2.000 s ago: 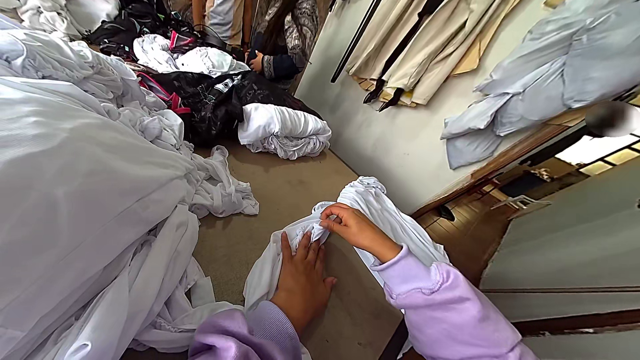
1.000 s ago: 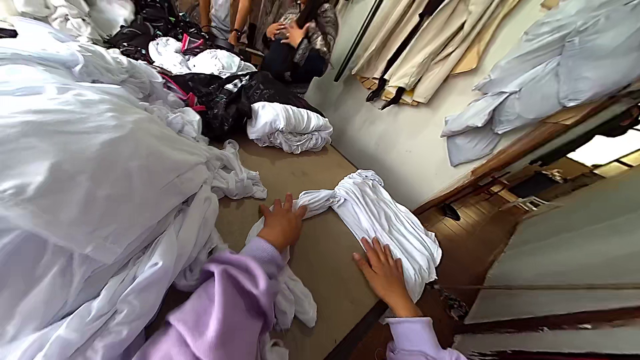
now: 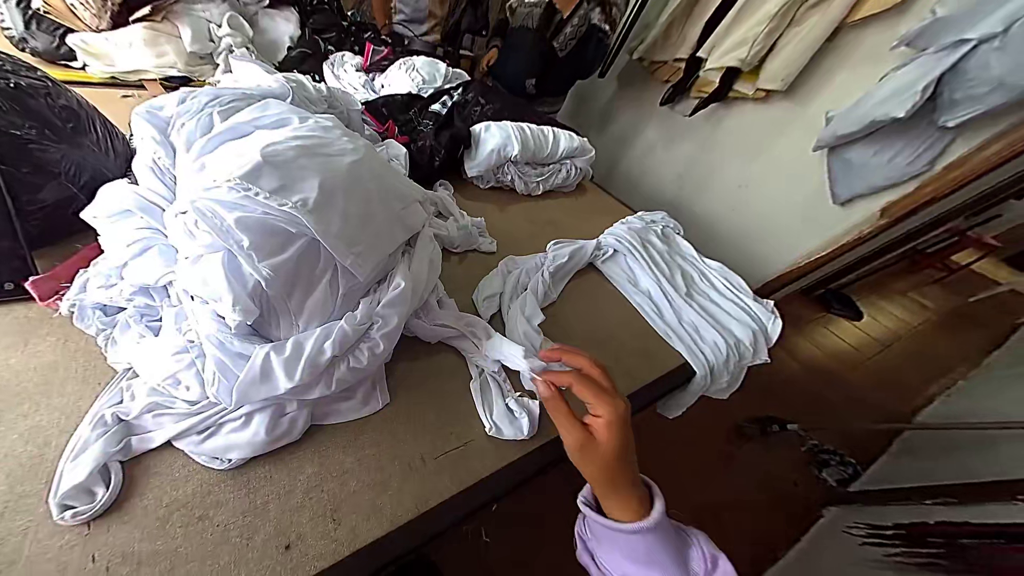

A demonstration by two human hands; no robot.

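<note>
My right hand (image 3: 596, 424), in a lilac sleeve, pinches the end of a white cloth strip between thumb and fingers, above the table's near edge. The strip runs left to a large heap of white fabric (image 3: 272, 208). Just beyond my hand lies a gathered white cloth (image 3: 688, 296), its wide part hanging over the table edge and its narrow twisted part curving left. Whether that narrow part is joined to the strip cannot be told. My left hand is out of view.
The brown tabletop (image 3: 384, 480) carries a rolled white bundle (image 3: 528, 156) near the wall and black plastic bags (image 3: 56, 152). People sit or stand beyond the far end. Cream garments (image 3: 744, 40) and grey fabric pieces (image 3: 904, 120) hang on the wall.
My left hand has left the view. My right hand has come off the gathered white cloth and now pinches a strip to its left. The view has swung left.
</note>
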